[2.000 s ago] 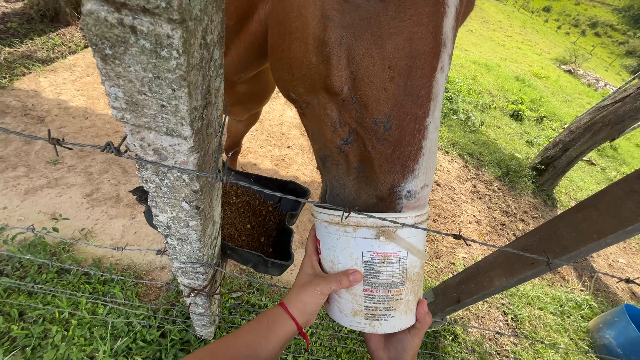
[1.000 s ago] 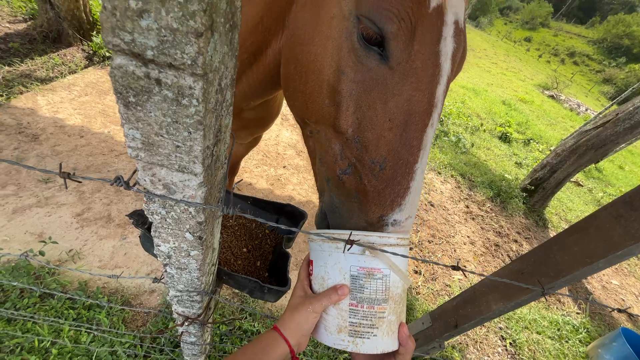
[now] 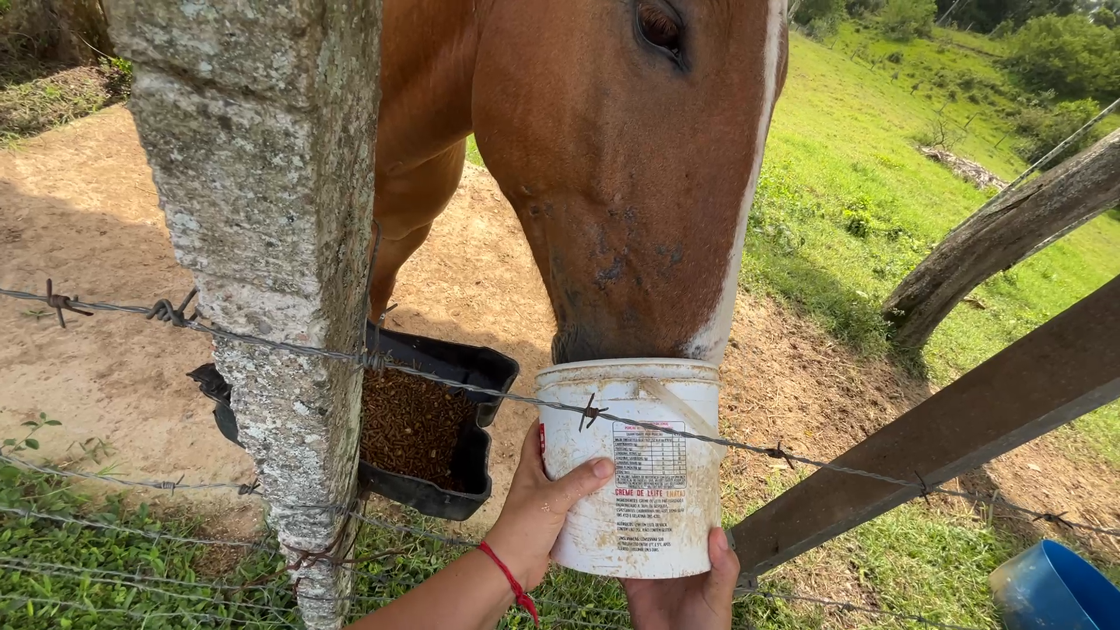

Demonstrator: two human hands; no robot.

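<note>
A dirty white plastic bucket [image 3: 632, 525] with a printed label is held upright just beyond the barbed wire. My left hand [image 3: 547, 499], with a red string bracelet at the wrist, grips its left side, thumb on the front. My right hand [image 3: 691, 591] supports the bottom and lower right side. A brown horse [image 3: 612, 175] with a white blaze has its muzzle down inside the bucket, so its mouth and the contents are hidden. Left of the bucket, a black feed trough [image 3: 437, 499] holds brown pellets [image 3: 411, 424], partly behind the post.
A lichen-covered concrete post [image 3: 262, 219] stands at the left. Strands of barbed wire [image 3: 490, 392] cross in front of the bucket and the trough. A slanting brown beam [image 3: 945, 420] and a wooden post [image 3: 997, 236] are at the right. A blue container [image 3: 1054, 586] lies at the lower right.
The horse's eye, out of view two seconds ago, now shows near the top. Both hands still hold the bucket, with the muzzle in it throughout.
</note>
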